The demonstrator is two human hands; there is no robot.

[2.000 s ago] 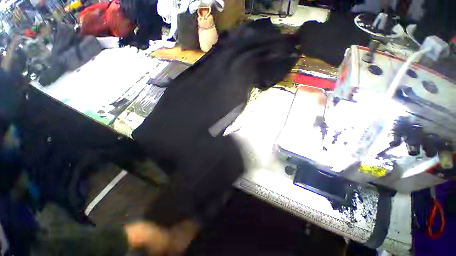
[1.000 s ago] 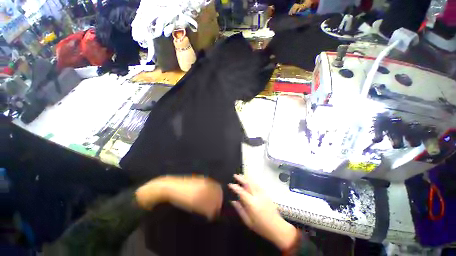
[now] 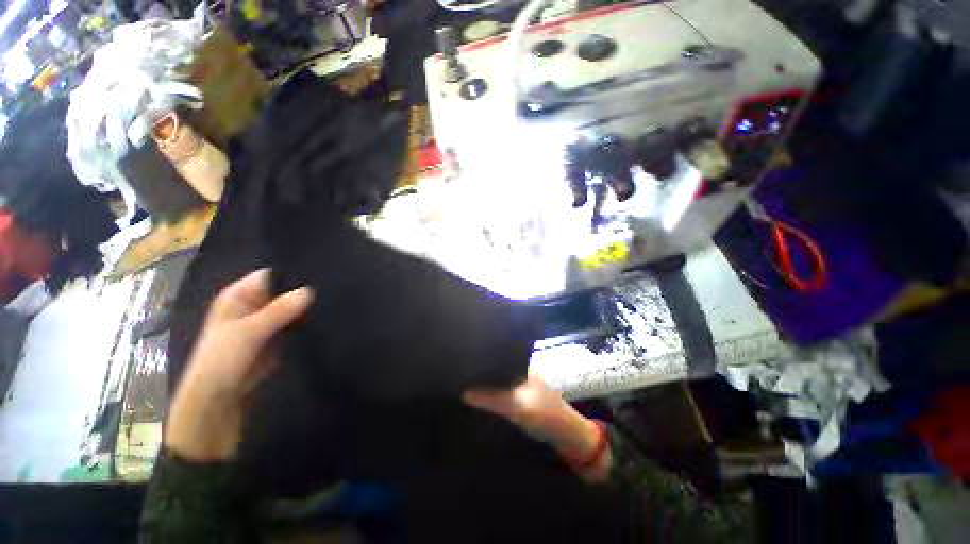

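A large limp black garment (image 3: 372,308) lies from the back of the table down over its front edge towards me. My left hand (image 3: 234,345) is on the garment's left part, thumb and a finger showing apart; whether it grips the cloth is unclear. My right hand (image 3: 537,409), with a red band at the wrist, holds the garment's lower right edge between thumb and fingers, slightly blurred. The cream overlock machine (image 3: 628,74) stands behind and right of the garment. Lamp glare washes out its needle area (image 3: 511,213); the cloth is in front of it.
A control panel (image 3: 761,122) is lit at the machine's right end. Red-handled snips (image 3: 798,255) lie on purple cloth (image 3: 840,303). Pale trimmings (image 3: 814,383) hang at the table's right. A white strips bundle (image 3: 128,96) and tan bottle (image 3: 195,157) stand back left.
The view has turned right, so the machine sits more central. My hands have moved apart. The garment's lower part has swung right, across the machine's front edge, with my right hand at its edge.
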